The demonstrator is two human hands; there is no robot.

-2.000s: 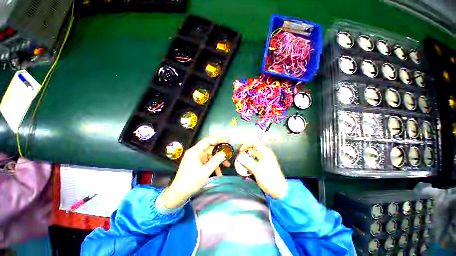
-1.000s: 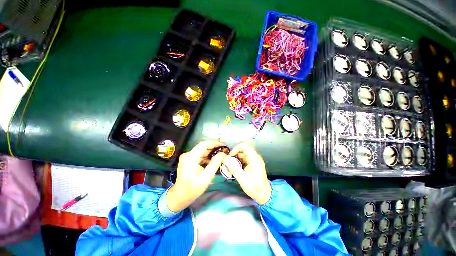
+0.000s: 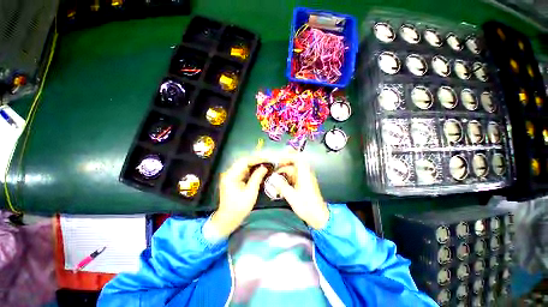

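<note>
My left hand [image 3: 239, 190] and my right hand [image 3: 301, 190] meet at the near edge of the green mat. My left hand holds a dark-rimmed round housing [image 3: 259, 168], mostly covered by its fingers. My right hand holds a silver-faced disc [image 3: 273, 186], face up, against the housing. Whether the two pieces are joined cannot be seen. Two more silver-faced discs [image 3: 335, 139] lie on the mat beside a tangled heap of pink, red and blue wired parts [image 3: 292, 114]. A small yellow piece [image 3: 260, 144] lies below the heap.
A black compartment tray [image 3: 196, 99] with round units stands left. A blue bin [image 3: 351, 57] of wires stands behind the heap. Stacked clear trays [image 3: 441, 144] of silver discs stand right, with a dark stack [image 3: 420, 252] below. A paper sheet [image 3: 103, 231] with a pink pen lies lower left.
The hands have drawn closer together; the housing's amber inside, seen two seconds ago, is now hidden. The silver disc has come against the housing. The view has shifted, moving the trays and bin left in the picture.
</note>
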